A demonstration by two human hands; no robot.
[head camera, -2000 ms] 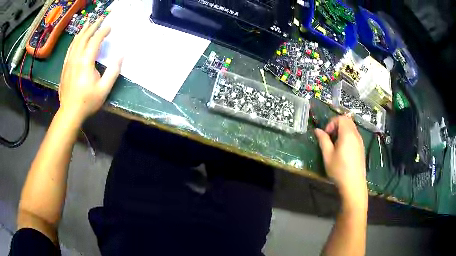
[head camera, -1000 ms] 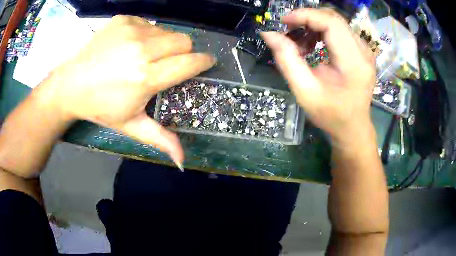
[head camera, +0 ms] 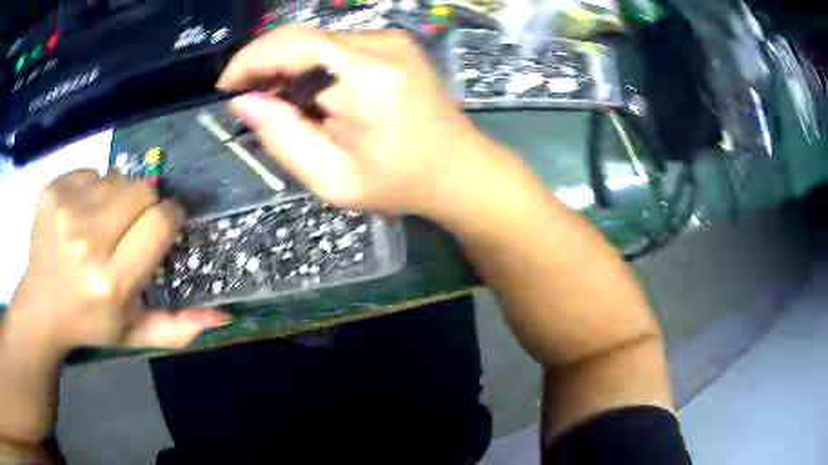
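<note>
A clear parts tray (head camera: 272, 254) full of tiny silver and black components lies near the bench's front edge. My left hand (head camera: 100, 263) is at the tray's left end, fingers curled and thumb along the front side; whether it grips the tray is unclear. My right hand (head camera: 372, 127) is above the mat behind the tray, fingertips and thumb close together; blur hides whether anything is between them. A pale thin stick (head camera: 241, 153) lies behind the tray, beside my right thumb. A small board with yellow and green blocks (head camera: 152, 163) lies behind my left fingers.
A large black equipment box (head camera: 109, 73) stands at the back left. White paper (head camera: 64, 200) is at the left. A second parts box (head camera: 527, 77) is at the back right, with black cables (head camera: 596, 159) and a dark object (head camera: 676, 82) farther right.
The view has swung toward the right side of the bench. My left fingers have gone from spread to curled at the tray's left end. My right hand has moved left, behind the tray.
</note>
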